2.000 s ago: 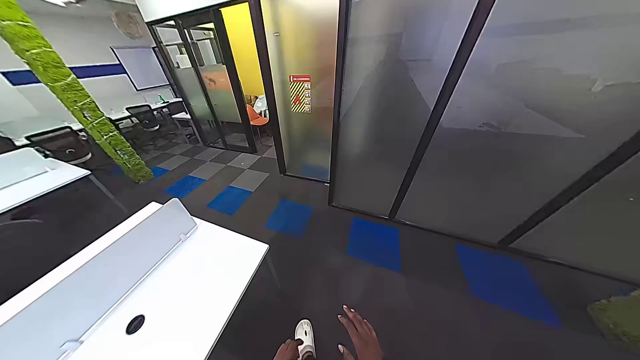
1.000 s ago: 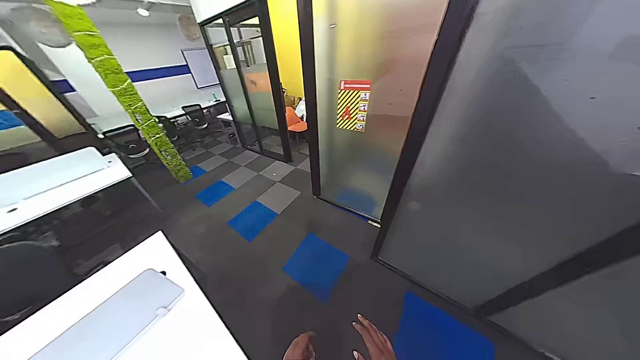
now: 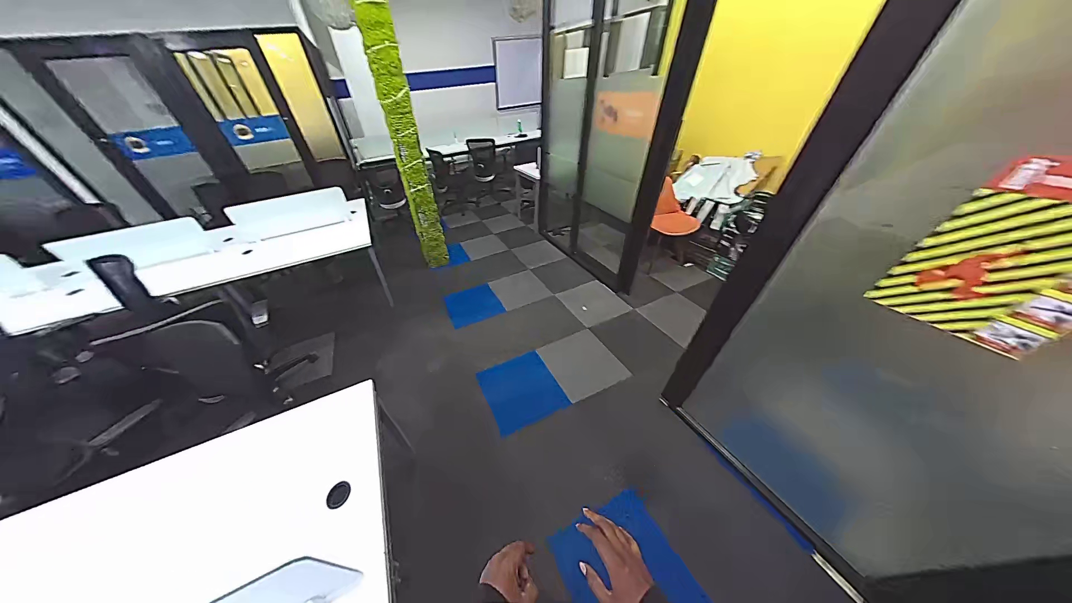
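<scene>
My left hand [image 3: 509, 572] is low in the head view, just right of the white desk, its fingers curled and nothing seen in them; whether it is fully closed is unclear. To its right, my right hand [image 3: 615, 556] hangs over a blue carpet tile [image 3: 662, 559], fingers spread and holding nothing. Neither hand touches the white desk [image 3: 276, 477], which has a round black cable grommet [image 3: 338, 495] and a pale divider panel [image 3: 293, 582].
A frosted glass partition [image 3: 904, 402] with a black frame runs along the right. Ahead stand a moss-green pillar [image 3: 406, 142], a glass door [image 3: 611, 151] and an orange chair [image 3: 674, 213]. On the left are another white desk [image 3: 276, 255] and a black office chair [image 3: 184, 360].
The view has moved forward along the partition and turned left. The glass door and orange chair are nearer, and more desks and glass doors show at the left. Both hands stay low and empty-looking.
</scene>
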